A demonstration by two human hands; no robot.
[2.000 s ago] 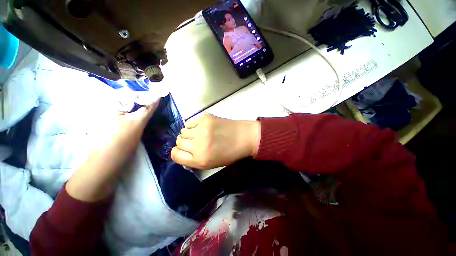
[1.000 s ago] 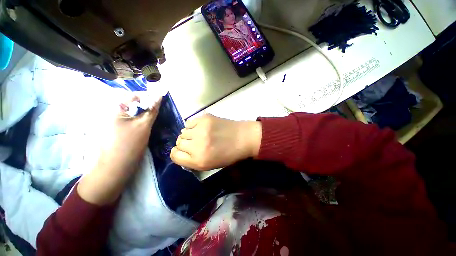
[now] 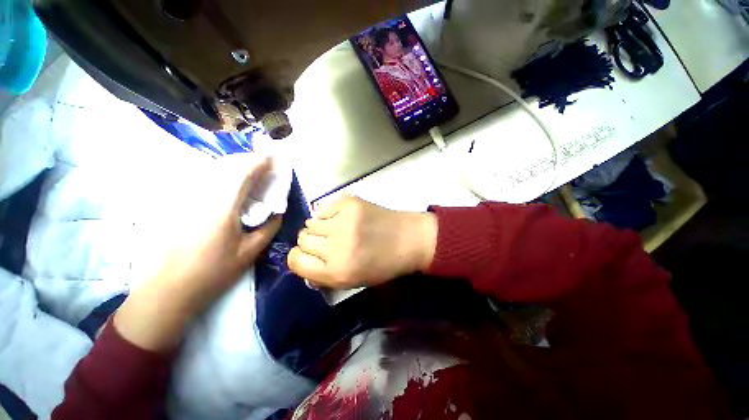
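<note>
A padded garment piece lies left of the needle area, its white quilted lining (image 3: 82, 238) up and glaring under the lamp. Its shiny navy shell (image 3: 287, 316) shows between and below my hands. My left hand (image 3: 234, 225) pinches a bunched bit of white fabric (image 3: 268, 197) between thumb and fingers, just below the machine head. My right hand (image 3: 349, 244) is closed in a fist on the navy edge at the table's front. The sewing machine (image 3: 205, 49) fills the top left; glare hides its needle and presser foot.
A smartphone (image 3: 406, 78) with a lit screen lies right of the machine, its white cable (image 3: 538, 115) curving over the table. Navy strips (image 3: 565, 74) and black-handled scissors (image 3: 635, 47) lie at the far right. A wooden drawer (image 3: 677, 215) below holds fabric pieces. A cyan object (image 3: 23, 49) is top left.
My left hand's thumb and fingers now spread around the bunched white fabric, which shows more. My right hand keeps its fist on the navy edge. The whole view has shifted slightly.
</note>
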